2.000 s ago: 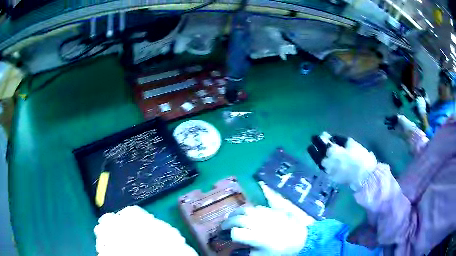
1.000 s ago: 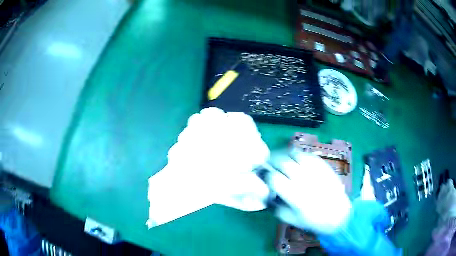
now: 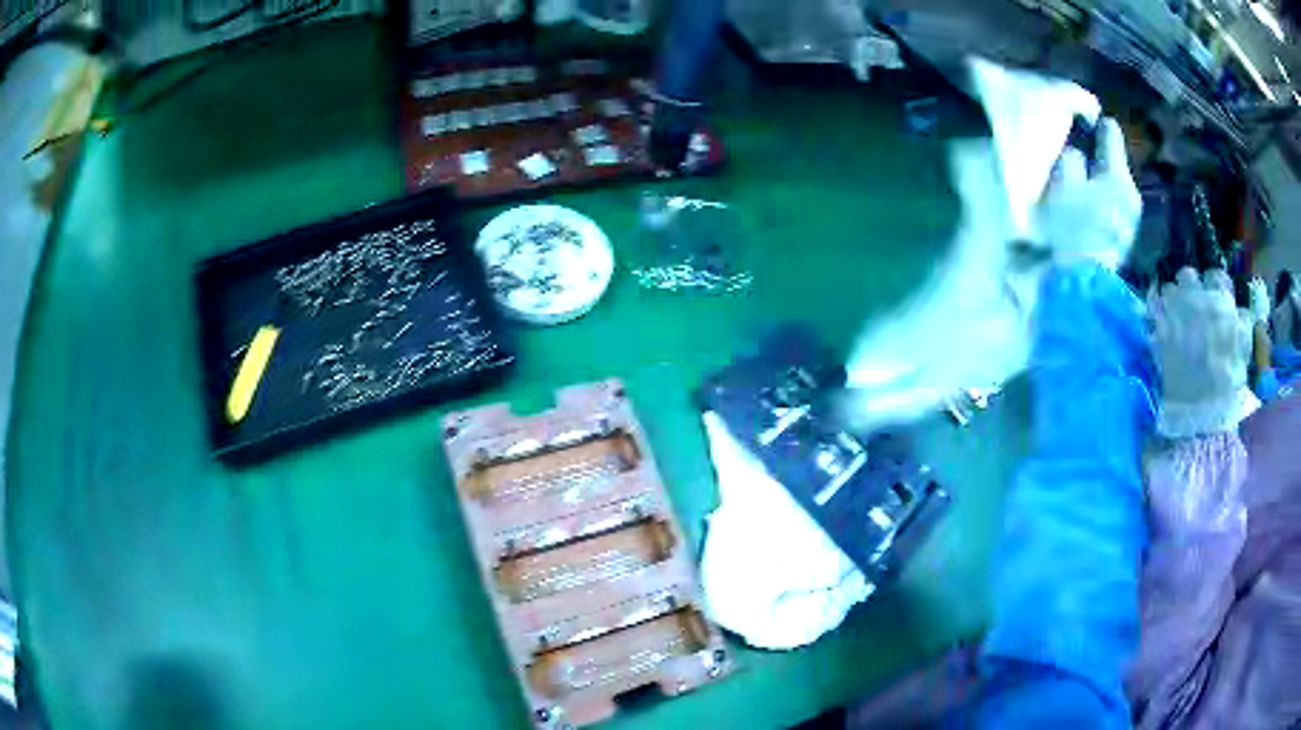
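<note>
The reddish-brown jig base lies on the green mat with silver heatsinks in its three slots. The dark blue-grey cover plate lies at its right, with light pieces on it. A crumpled white cloth lies between base and plate, partly against the plate. My right hand, white-gloved with a blue sleeve, is at the upper right, away from the jig. It grips a second large white cloth, blurred, which hangs down and left over the plate's far end. My left hand is not in view.
The black screw tray with a yellow-handled tool is at the left. Beyond the jig are a white dish, a clear bag and a reddish-brown parts board. Another person's gloved hand is at the right.
The large white cloth has moved from the left of the jig to the upper right with my right hand. The jig base is uncovered. The camera view has swung right.
</note>
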